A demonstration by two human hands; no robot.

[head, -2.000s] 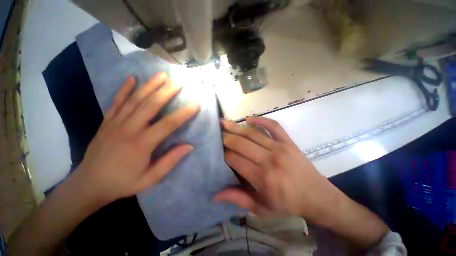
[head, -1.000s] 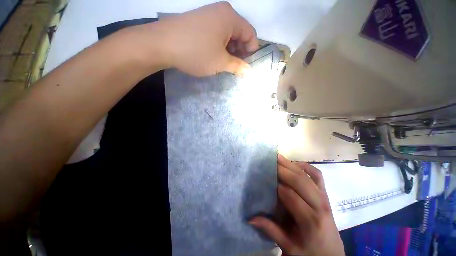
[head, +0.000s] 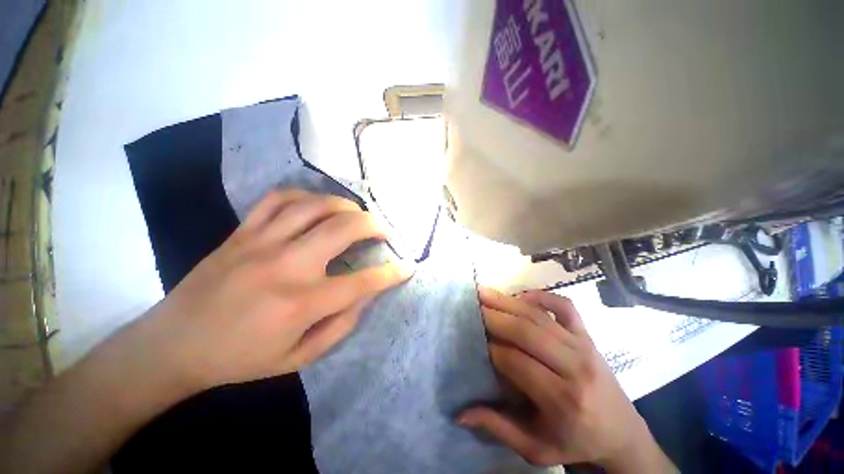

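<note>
A garment panel [head: 398, 370], grey-blue face up, lies on the white table with black cloth [head: 180, 204] under and beside it at the left. Its far part runs up to the bright machine bed, left of the cream machine head [head: 666, 111]. My left hand [head: 296, 287] lies on the panel, fingers bent, fingertips near the bed plate. My right hand [head: 560, 380] is at the panel's right edge, its thumb on top of the grey face and its fingers along the edge. The needle area is hidden by the head and glare.
Dark scissor handles [head: 763, 264] lie at the right behind the machine's metal parts. A printed ruler [head: 703, 326] runs along the table's front edge. A blue plastic basket [head: 768, 398] stands at lower right. The worn yellowish edge [head: 28, 222] is at left.
My left hand has come down from the panel's far corner and now lies on the panel. The view has shifted, showing more of the machine head and bed plate. My right hand stays at the right edge.
</note>
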